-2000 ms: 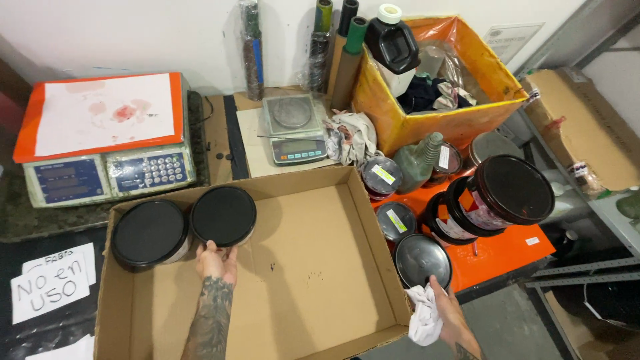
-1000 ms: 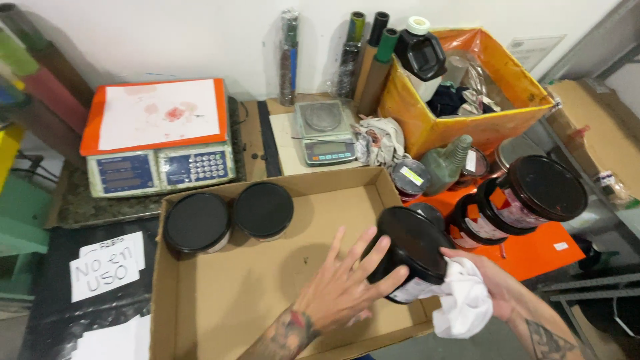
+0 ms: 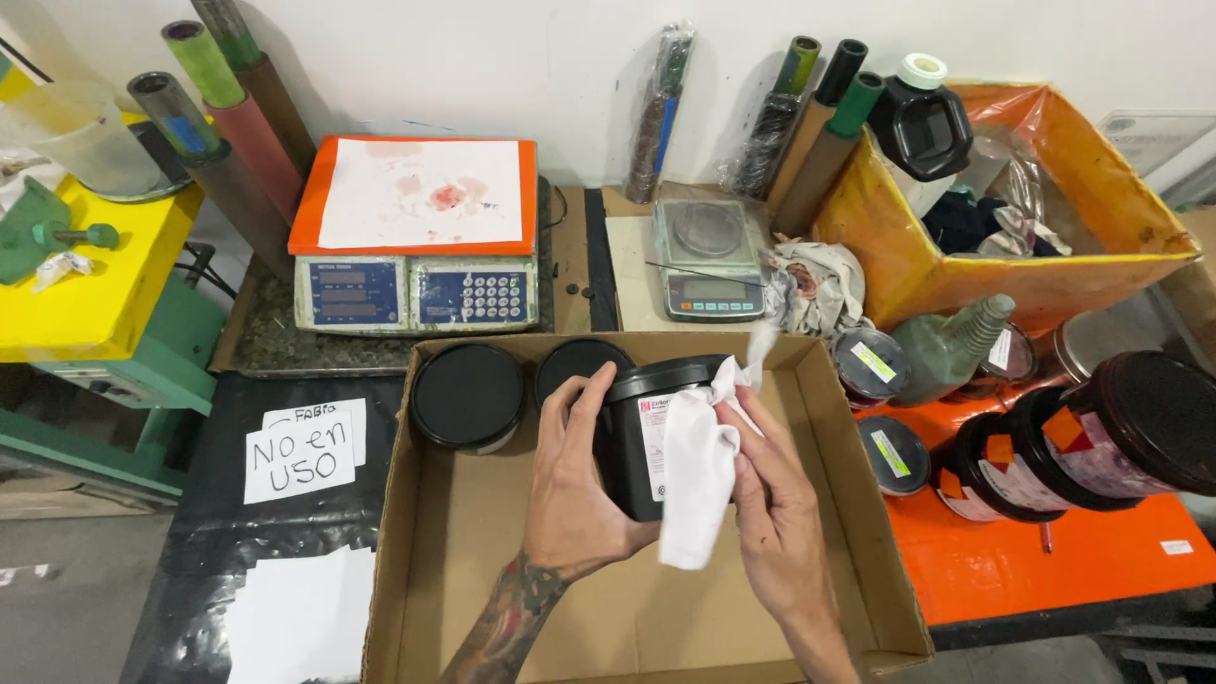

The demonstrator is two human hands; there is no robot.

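Observation:
A black plastic tub with a lid and a printed label (image 3: pixel 627 456) is held upright above the cardboard box tray (image 3: pixel 855 494). My left hand (image 3: pixel 579 484) grips its left side, thumb underneath. In my right hand (image 3: pixel 774 484) is a white cloth (image 3: pixel 698 475), pressed against the tub's right side and over part of its label. Two more black-lidded tubs, one at the tray's back left corner (image 3: pixel 467 396) and one beside it (image 3: pixel 570 366), stand in the tray; the second is partly hidden by my left hand.
Behind the tray are a large scale (image 3: pixel 418 294) and a small scale (image 3: pixel 711 256). Right of it stand lidded jars (image 3: pixel 871 366), stacked tubs (image 3: pixel 1092 446), a green bottle (image 3: pixel 950 351) and a yellow-orange bin (image 3: pixel 1026 285). Paper sheets (image 3: pixel 299 617) lie at the left.
The tub has come from the right side to over the tray's middle and is more upright. My left hand, earlier at a tub in the tray, now grips this one. The view has shifted left.

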